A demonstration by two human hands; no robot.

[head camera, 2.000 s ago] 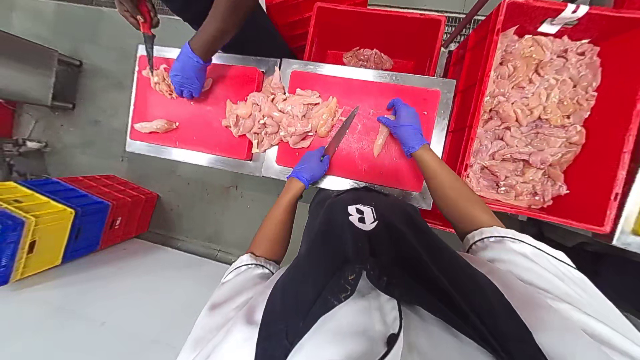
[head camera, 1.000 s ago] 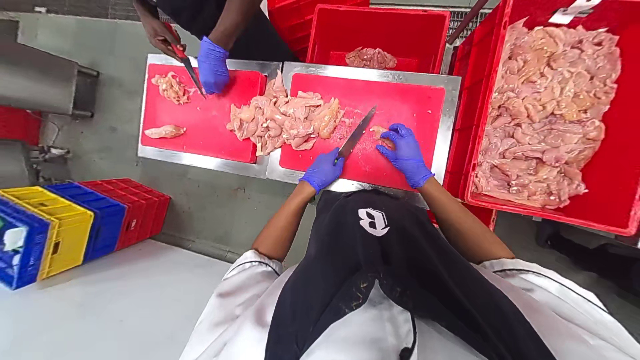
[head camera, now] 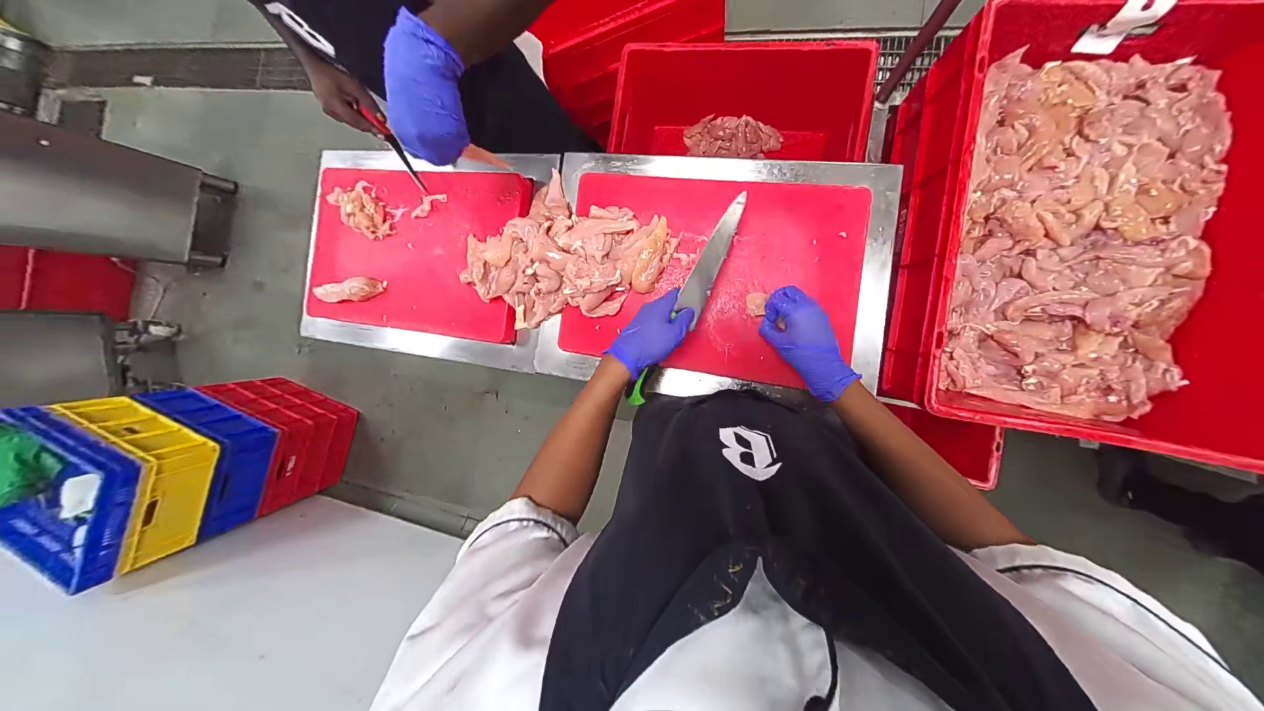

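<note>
My left hand (head camera: pixel 651 334), in a blue glove, grips the green handle of a kitchen knife (head camera: pixel 713 259); its blade points away from me over the red cutting board (head camera: pixel 825 227). At the board's right part, my gloved right hand (head camera: pixel 801 334) has its fingers curled beside a small piece of raw chicken (head camera: pixel 756 303). Whether the fingertips pinch that piece is unclear. Left of the blade, a pile of raw chicken pieces (head camera: pixel 568 259) spans the gap between this board and the neighbouring red cutting board (head camera: pixel 434 267).
A co-worker's gloved hand (head camera: pixel 427 94) and red-handled knife (head camera: pixel 395 148) are over the left board. Beyond my board stands a red crate (head camera: pixel 632 109) with some meat. On the right is a large red crate (head camera: pixel 938 296) of raw chicken. Coloured crates (head camera: pixel 237 454) stand at lower left.
The chicken strip seen at my right hand two seconds ago no longer shows there. The co-worker's gloved hand has moved right, away from the trimmings. My knife remains in my left hand.
</note>
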